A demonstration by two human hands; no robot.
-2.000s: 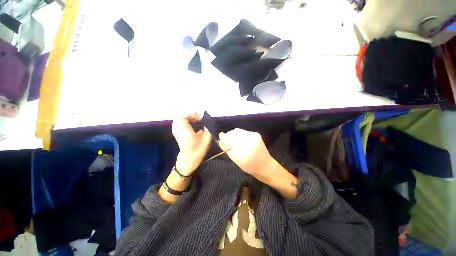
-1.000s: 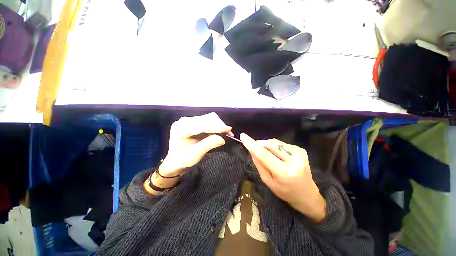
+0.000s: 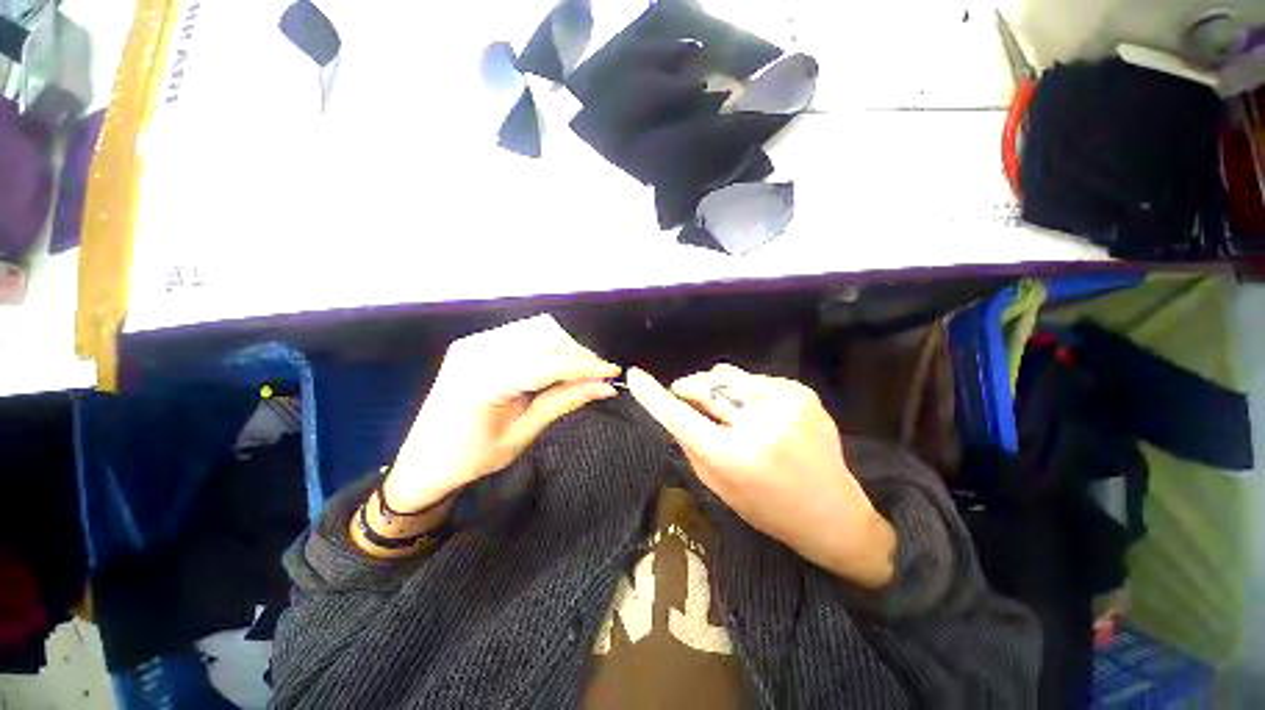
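My left hand (image 3: 506, 395) and my right hand (image 3: 749, 444) meet fingertip to fingertip over my lap, below the table's front edge. A tiny dark bit with a pale glint (image 3: 620, 386) shows pinched between the fingertips; most of it is hidden, and I cannot tell its full shape. On the white table (image 3: 375, 208) lies a loose pile of black fabric pieces (image 3: 680, 97), with curved pale grey-backed pieces (image 3: 746, 217) at its right side. Smaller two-tone pieces (image 3: 555, 39) lie left of the pile, and one more piece (image 3: 310, 32) lies further left.
Red-orange-handled scissors (image 3: 1020, 132) lie beside a stack of black cut pieces (image 3: 1121, 160) at the right. Yellow tape (image 3: 125, 194) runs along the table's left side. Blue crates (image 3: 312, 430) with dark cloth stand below at left and right. A purple machine part (image 3: 25, 180) shows at far left.
Two seconds ago the left hand held a dark pointed piece upright near the table edge and a thin line hung by the right hand. Now both hands are lower, fingertips together. The view has shifted.
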